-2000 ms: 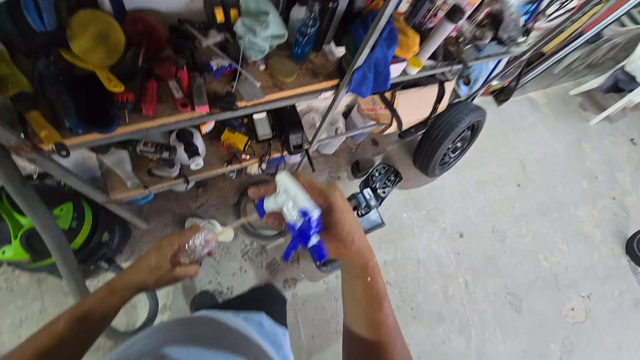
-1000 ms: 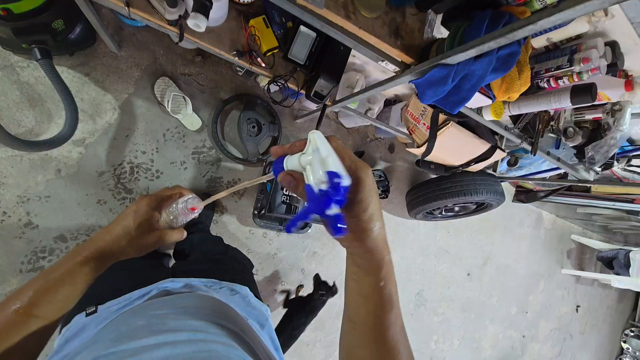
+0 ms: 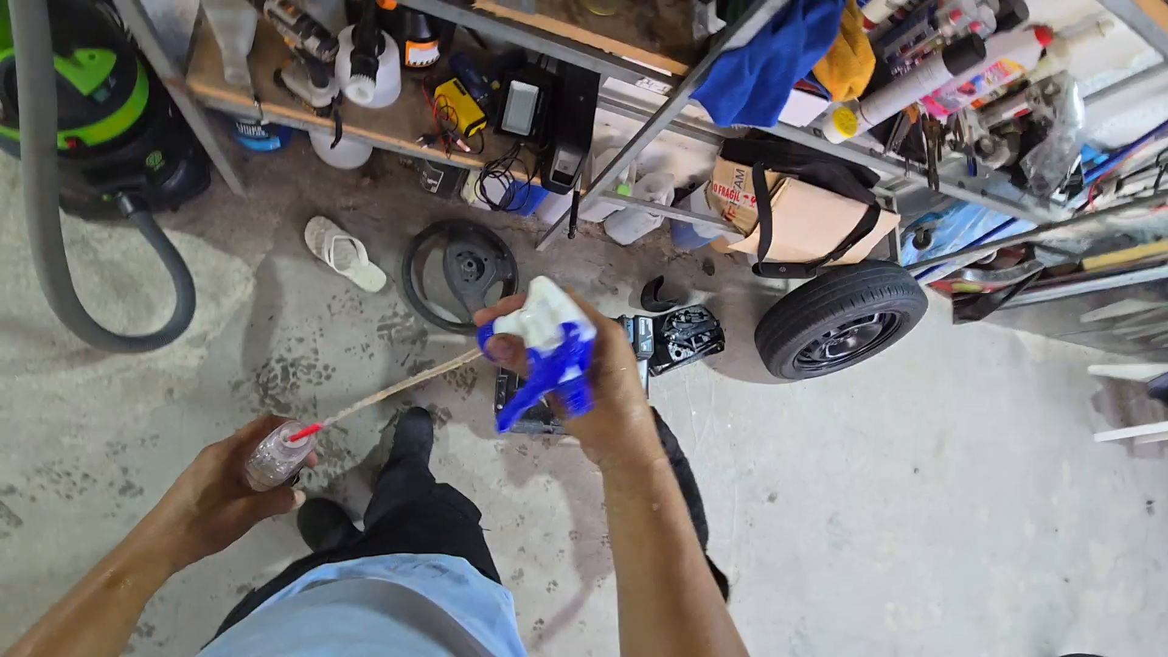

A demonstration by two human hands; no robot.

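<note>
My left hand (image 3: 224, 493) is closed around a small clear plastic bottle (image 3: 274, 461), tilted, at the lower left. In my right hand (image 3: 593, 392) is a white and blue trigger spray head (image 3: 547, 338), held near the middle of the view. A thin beige dip tube (image 3: 401, 388) runs from the spray head down to the bottle. Its red end (image 3: 306, 432) is at the bottle's mouth; whether it reaches inside I cannot tell. Below the hands my shirt, dark trousers and dark shoes show.
Metal shelving (image 3: 630, 151) with tools, bottles and cloths spans the top. On the floor are a steering wheel (image 3: 422, 283), a flip-flop (image 3: 342, 254), an opened black case (image 3: 684, 338) and a wheel with tyre (image 3: 839, 319). A green and black vacuum (image 3: 109, 119) stands left.
The black cat seen on the floor below my right hand one second ago is no longer visible there. Both hands keep hold of the bottle and the spray head. The view has shifted.
</note>
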